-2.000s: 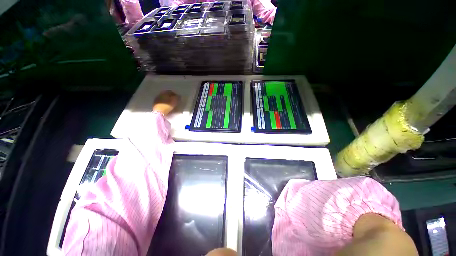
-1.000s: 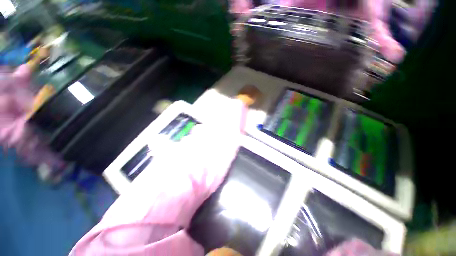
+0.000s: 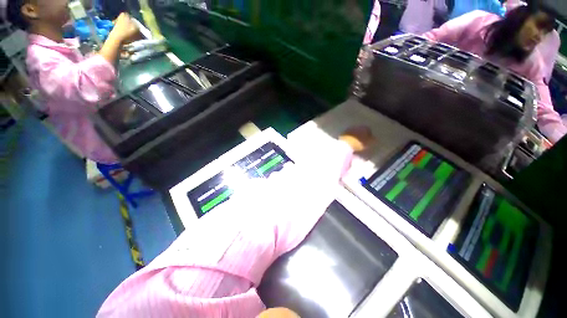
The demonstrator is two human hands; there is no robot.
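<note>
My left hand (image 3: 357, 138) is small and blurred at the far end of the pink sleeve, over the pale part of the far foam tray (image 3: 323, 124). I cannot make out its fingers or anything in it. Beside it are two lit display units, one nearer (image 3: 419, 186) and one at the right (image 3: 497, 245), with green bars and some red. In the near foam tray (image 3: 180, 202), a lit unit (image 3: 214, 194) is partly behind my sleeve. A dark glossy unit (image 3: 357, 248) and part of another (image 3: 429, 301) also show. My right hand is out of view.
A tall stack of clear blister trays (image 3: 435, 99) stands behind the far tray. Dark partitioned trays (image 3: 186, 115) lie at the left. A person in pink (image 3: 78, 87) is at upper left, another (image 3: 472, 37) at upper right. A skin-coloured shape sits at the bottom edge.
The view has swung left, bringing in the person and dark trays there. My left hand stays on the far tray. My right sleeve, seen earlier, has left the picture.
</note>
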